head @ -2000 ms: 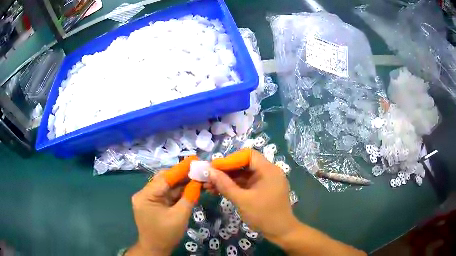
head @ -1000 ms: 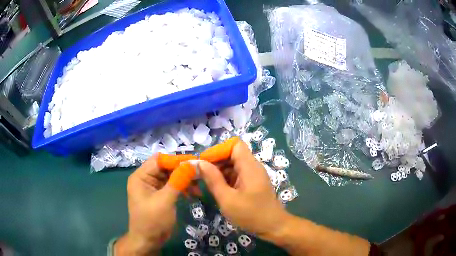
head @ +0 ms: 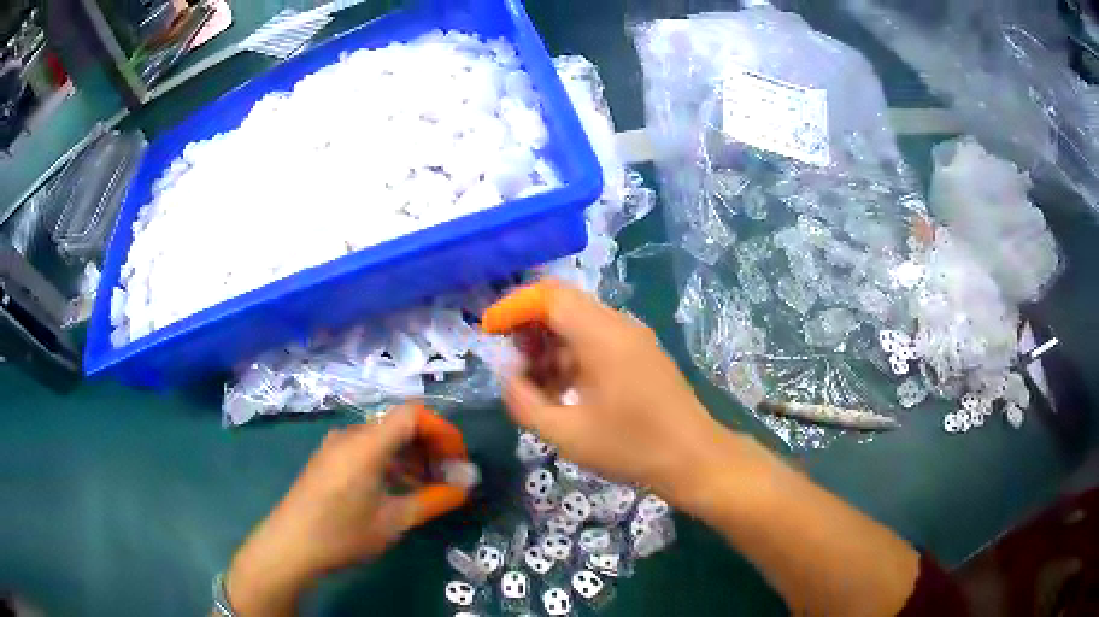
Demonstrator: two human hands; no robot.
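My left hand (head: 350, 500), with orange finger cots, is at the lower left of centre. A small whitish-clear piece (head: 460, 474) is at its fingertips. My right hand (head: 615, 386) is above and right of it, over the front edge of the bag of white caps (head: 398, 350). Its orange-covered index finger and its thumb are curved apart. A pale blur lies between them, and I cannot tell whether it is held. A small white spot shows by its curled fingers. Loose clear inserts with holed white faces (head: 554, 548) lie below the hands.
The blue bin (head: 362, 271), heaped with white pieces, stands upper left. Greyish clear trays (head: 97, 193) are left of it. A labelled poly bag (head: 771, 217) lies right, with a pen-like tool (head: 832, 417) at its lower edge. A cloudy bunched bag (head: 994, 223) is far right.
My hands were together at a small white piece and are now apart. The left has moved down, the right up towards the bag of caps. Inserts beside the right wrist are now covered or shifted.
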